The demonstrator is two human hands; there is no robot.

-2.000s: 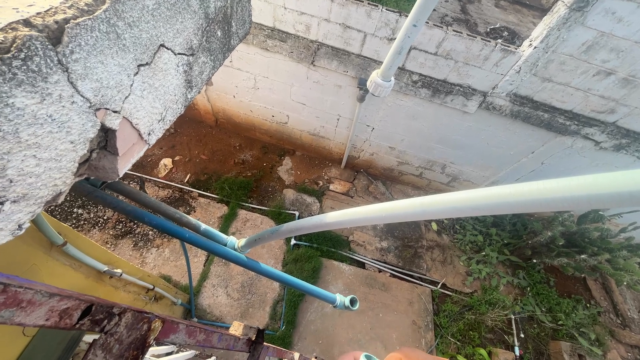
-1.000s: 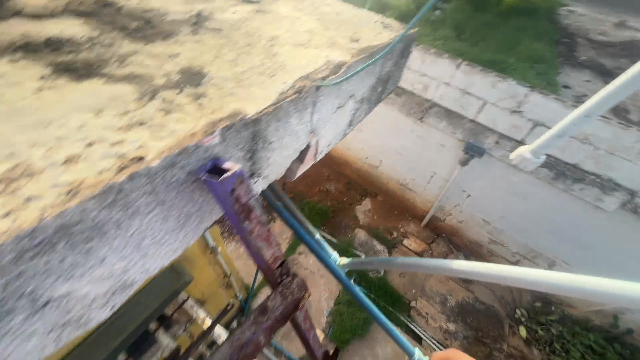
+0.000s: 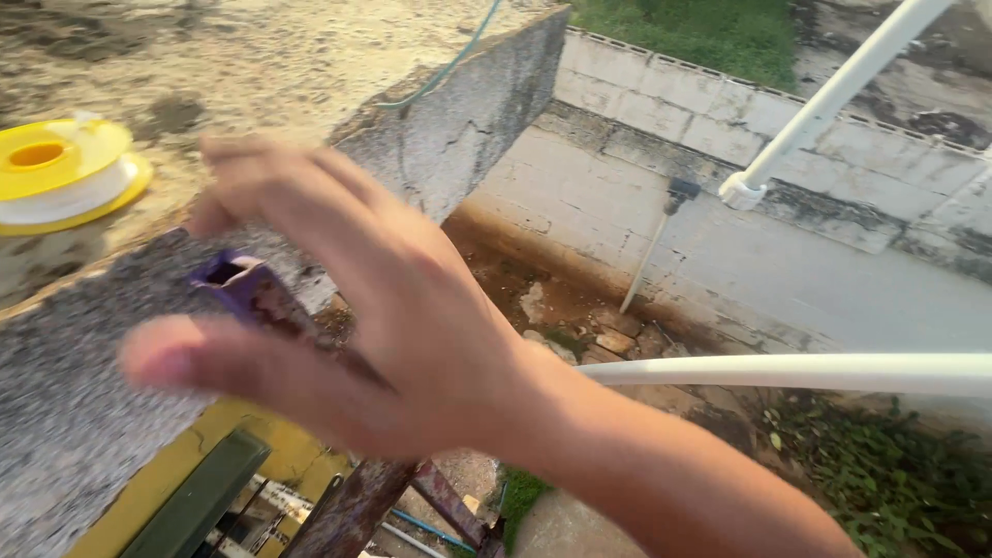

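My right hand [image 3: 395,310] reaches in from the lower right across the middle of the view, fingers and thumb spread, slightly blurred, with nothing in it. It is in front of the purple, rust-worn metal tube end of a ladder [image 3: 252,291], which leans by the roof slab. Left of my fingers, a yellow spool of white thread seal tape [image 3: 66,182] lies on the rough concrete roof slab [image 3: 256,70]. My left hand is out of view. A long white PVC pipe [image 3: 814,373] runs behind my forearm to the right edge.
Another white pipe with an end fitting [image 3: 744,190] hangs at upper right. A whitewashed block wall [image 3: 620,186] stands beyond the slab's broken edge. Far below are dirt, paving and plants [image 3: 891,473]. A thin green hose [image 3: 457,58] hangs over the slab edge. A yellow wall [image 3: 225,434] is beneath.
My right hand has come up from the bottom edge to the middle left, over the ladder top. The view has swung left, bringing the spool into sight.
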